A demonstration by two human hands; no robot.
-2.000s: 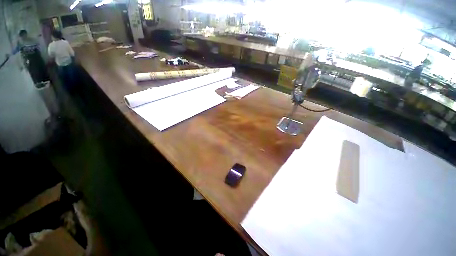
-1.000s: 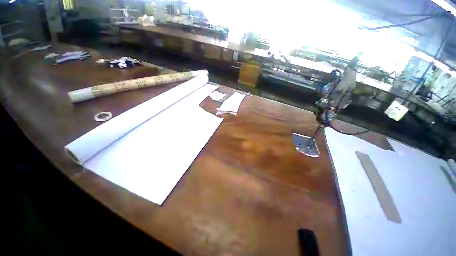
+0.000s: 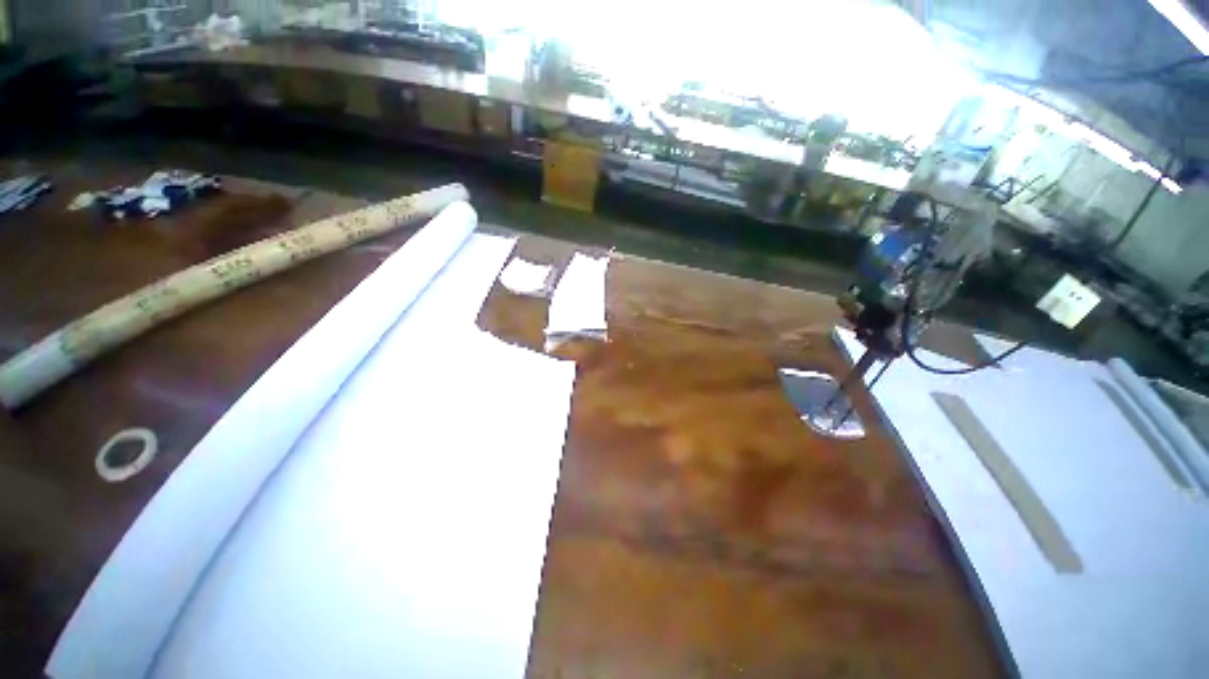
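No hand is in view. A large white marker paper (image 3: 398, 478) lies nearest in front of me, its left side rolled up. Its flat part has a notch cut from the far right corner. Small paper scraps (image 3: 578, 300) lie beside that corner. A straight-knife cutting machine (image 3: 891, 285) stands upright on a silver base plate to the right, with a cable behind it. White paper (image 3: 1061, 438) covers the table at the right, with a grey-beige flat strip (image 3: 1010, 480) on it.
A patterned paper roll (image 3: 239, 269) lies left of the white roll. A pale tape ring (image 3: 126, 455) rests on the brown wooden table (image 3: 743, 557). Dark and white scraps (image 3: 149, 194) lie at the far left. A yellow crate (image 3: 570, 175) stands beyond the table.
My view has moved closer to the rolled paper, which now fills more of the picture. The black phone has left the bottom of the picture. The two people seen earlier are out of view.
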